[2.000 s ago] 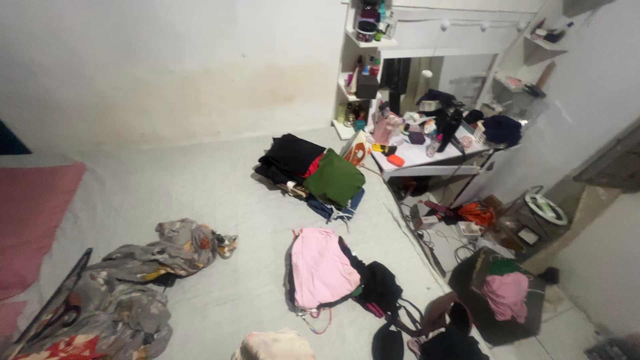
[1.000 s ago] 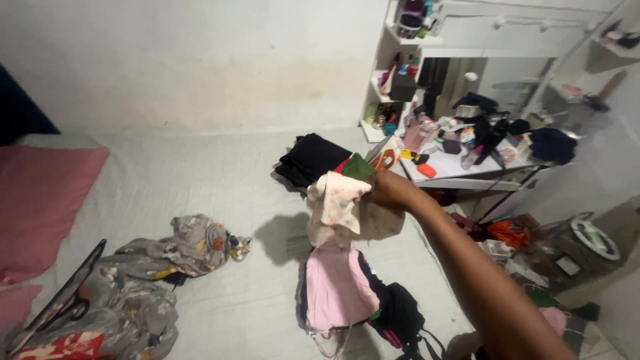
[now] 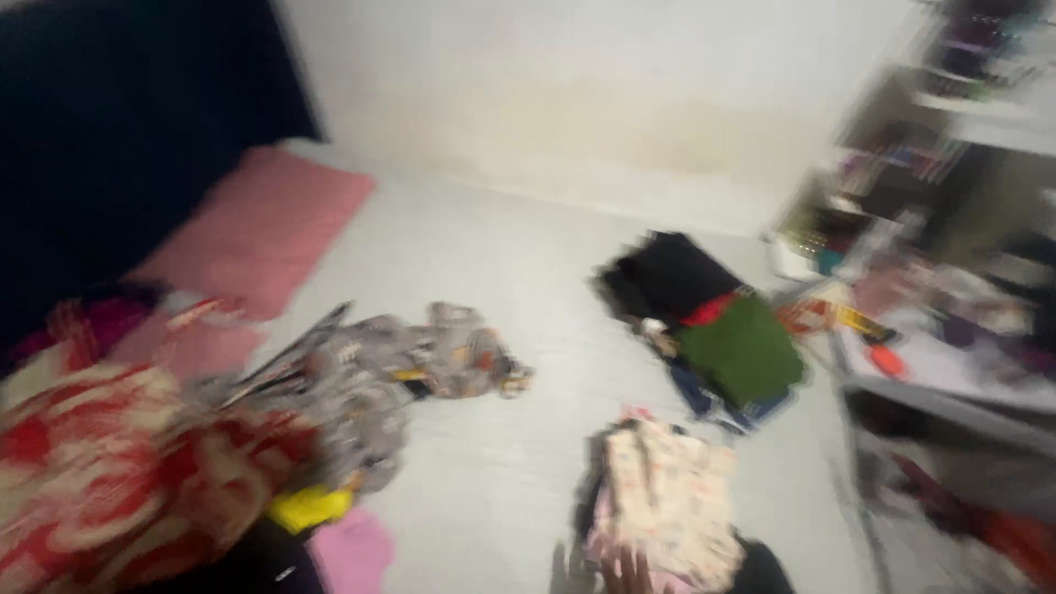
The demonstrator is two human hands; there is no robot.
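Note:
Blurred fingers of what appears to be my right hand (image 3: 629, 572) show at the bottom edge, spread apart at the near end of a cream patterned garment (image 3: 672, 499). That garment lies on a pink folded garment (image 3: 601, 528), with dark cloth (image 3: 759, 568) beside it. Whether the fingers touch the fabric is unclear from the blur. Beyond them sits a pile with black folded clothing (image 3: 672, 276), a strip of red cloth (image 3: 709, 308) and a green folded garment (image 3: 742, 351). My left hand is out of view.
Grey patterned cloth (image 3: 371, 375) lies crumpled left of centre, near a red and cream fabric (image 3: 99, 462), yellow cloth (image 3: 312, 506) and pink cloth (image 3: 353, 549). A pink pillow or folded sheet (image 3: 264, 223) is farther back. A cluttered white table (image 3: 949, 379) stands right.
The cream garment, held up by my right hand a second ago, now lies over the pink one and is let go. The view has swung left.

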